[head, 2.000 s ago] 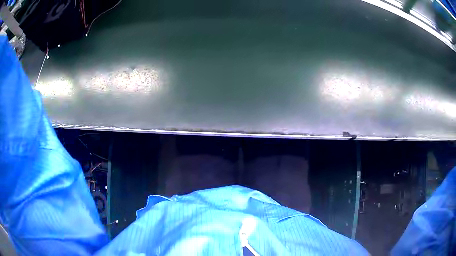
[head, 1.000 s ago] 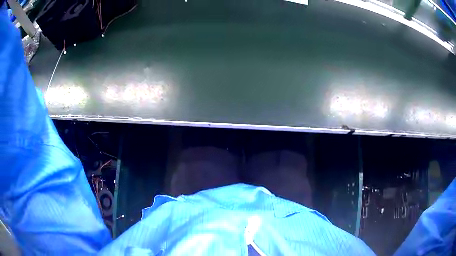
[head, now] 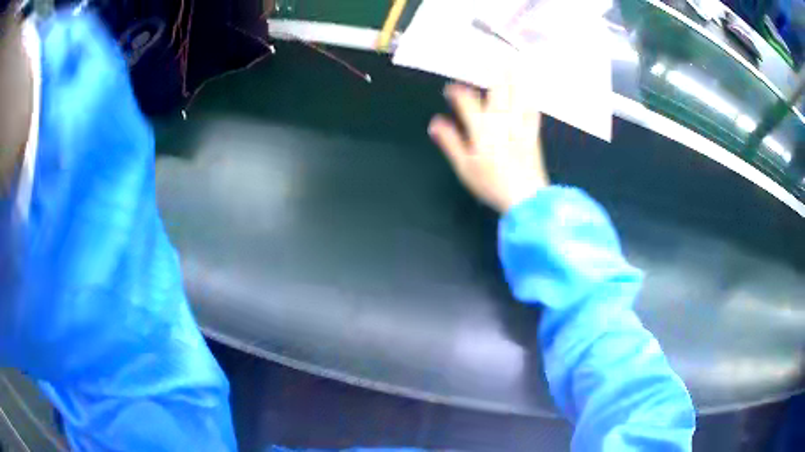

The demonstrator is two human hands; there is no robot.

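Note:
A white sheet [head: 574, 79] lies at the far side of the dark-green bench, partly over its pale rail. My right hand [head: 496, 141] reaches forward at the sheet's near edge, slightly blurred, fingers spread; its fingertips overlap the sheet, and I cannot tell whether they grip it. Small thin items show faintly on the sheet. My left hand is not in view; only the blue left sleeve shows, running up the left side. A black pile of fans [head: 146, 44] with thin red-brown leads and small pale connectors lies at the upper left.
The glossy bench [head: 371, 229] curves across the view, its near edge low in the frame. A yellow strip [head: 393, 22] stands by the far rail [head: 327, 33]. The raised conveyor [head: 706, 97] runs along the upper right, with small objects beyond it.
The view has shifted forward over the bench. My right arm has come in from the lower right and reaches to the far side. The white sheet now shows; the crates below have left the view.

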